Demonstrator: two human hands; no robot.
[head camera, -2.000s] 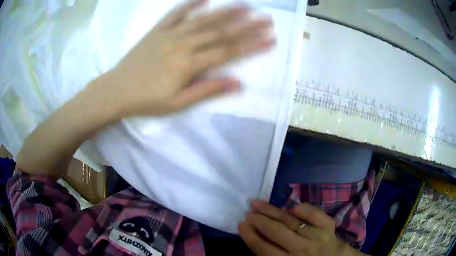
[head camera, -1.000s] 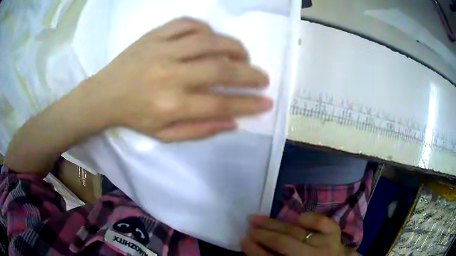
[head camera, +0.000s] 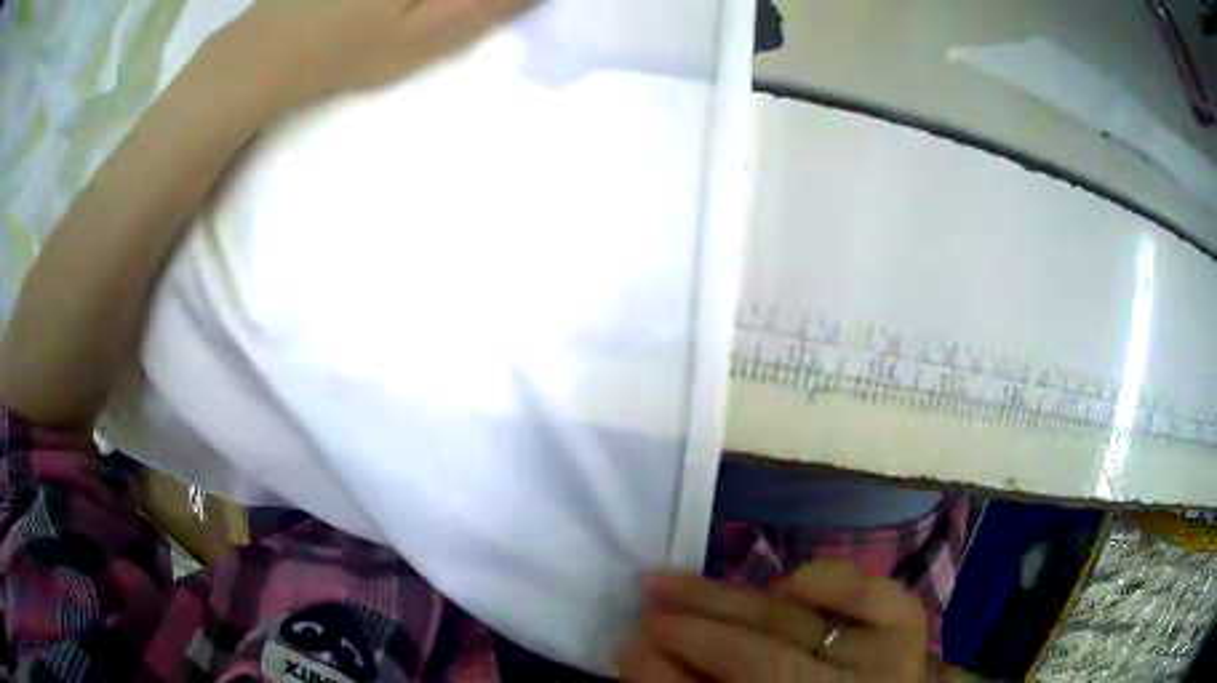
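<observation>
A large white cloth lies over the table's front edge and hangs to my lap. A narrow folded hem runs straight down its right side. My right hand pinches the hem's lower end between thumb and fingers at the bottom of the view; a ring shows on one finger. My left hand is on or just over the cloth at the top, and its fingers are mostly cut off by the picture's top edge. Whether it grips the cloth cannot be told.
A printed measuring scale runs along the table's front edge. A dark patch sits beside the hem at the top. A pale scrap and a slim dark-pink tool lie top right. A yellow-rimmed basket stands lower right.
My left hand has moved from the middle of the cloth up to the top edge. Table edge and scale now appear lower, and the hem's upper part further left. My right hand still holds the hem's lower end.
</observation>
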